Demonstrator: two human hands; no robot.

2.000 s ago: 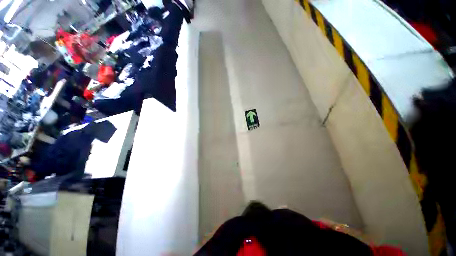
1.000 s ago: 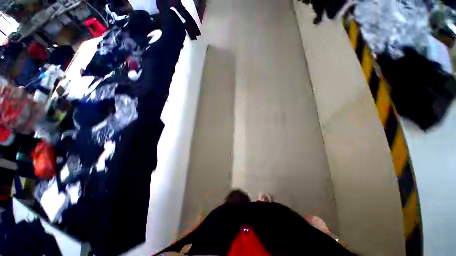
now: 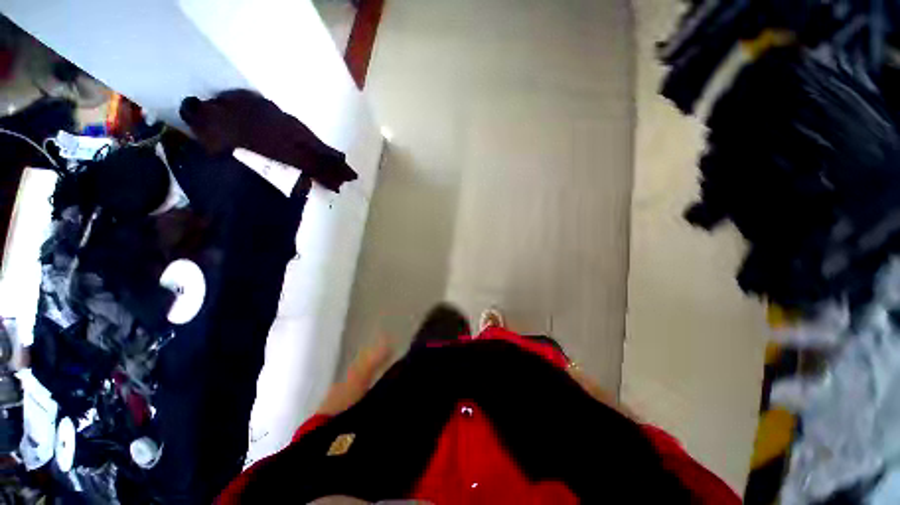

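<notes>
My left hand (image 3: pixel 359 381) is a pale blur beside my body, with fingers apart and nothing seen in it. My right hand (image 3: pixel 595 389) shows only as a small blurred patch at my other side, mostly hidden by my dark and red clothing. A long run of near-black cloth (image 3: pixel 222 296) lies on the white table at the left. A dark brown-black piece (image 3: pixel 262 130) lies across its far end, with a white paper or label (image 3: pixel 266 170) beside it.
The grey floor aisle (image 3: pixel 533 197) runs ahead. A large heap of dark cloth (image 3: pixel 809 168) and yellow-black edging (image 3: pixel 773 434) are at the right. White round discs (image 3: pixel 184 291) and mixed scraps lie at the left. A red-brown post (image 3: pixel 365 41) stands at the aisle's far left.
The view has moved forward along the aisle. The dark heap at the right is nearer and larger, and the black cloth at the left has shifted back. My left hand is now visible.
</notes>
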